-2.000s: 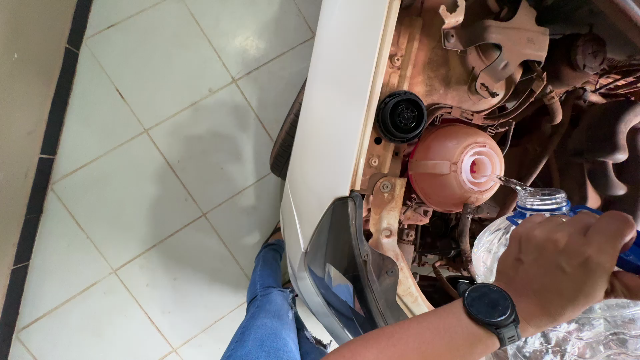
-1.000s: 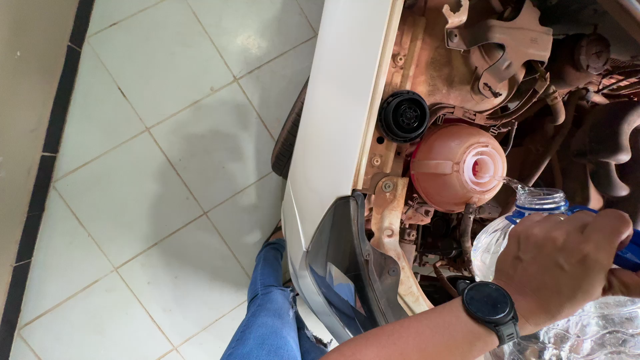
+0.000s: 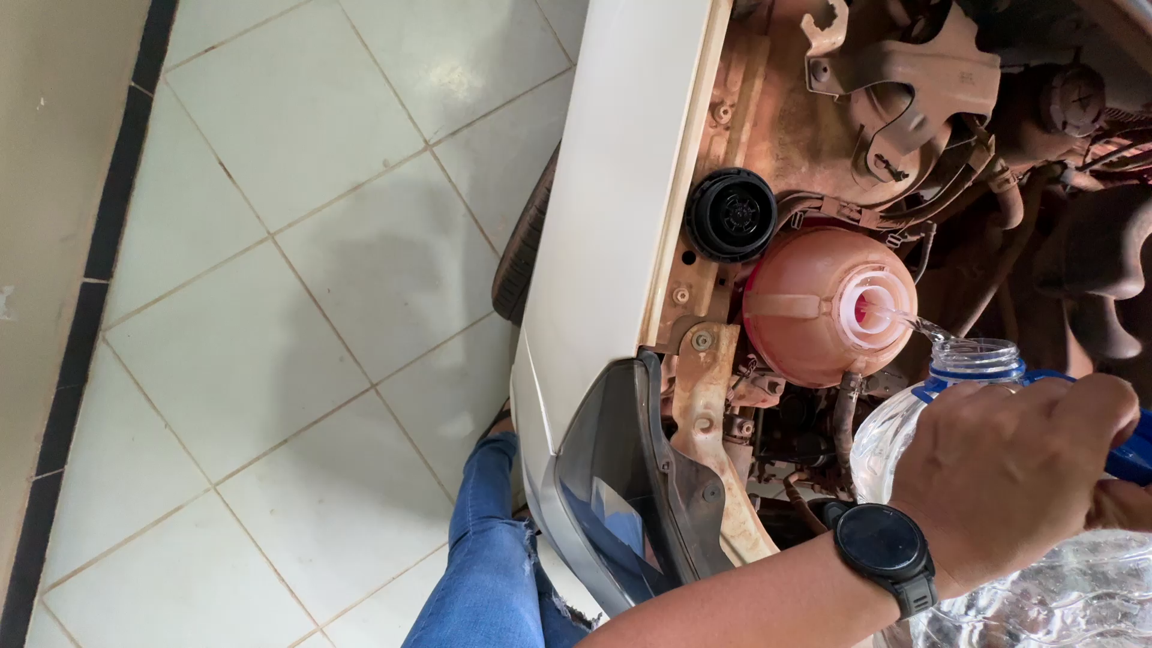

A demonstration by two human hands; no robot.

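Note:
My left hand, with a black watch on its wrist, grips the blue handle of a large clear plastic bottle. The bottle's open mouth is tipped toward a pinkish round coolant expansion tank. A thin stream of clear liquid runs from the mouth into the tank's uncapped neck. Bottle and neck do not touch. A black screw cap lies underside up on the body panel beside the tank. My hand and forearm hide part of the bottle. My right hand is not in view.
A white car fender and a headlamp border the dusty engine bay. A metal bracket, hoses and pipes surround the tank. A tyre shows beside the fender. Legs in blue jeans are on the tiled floor.

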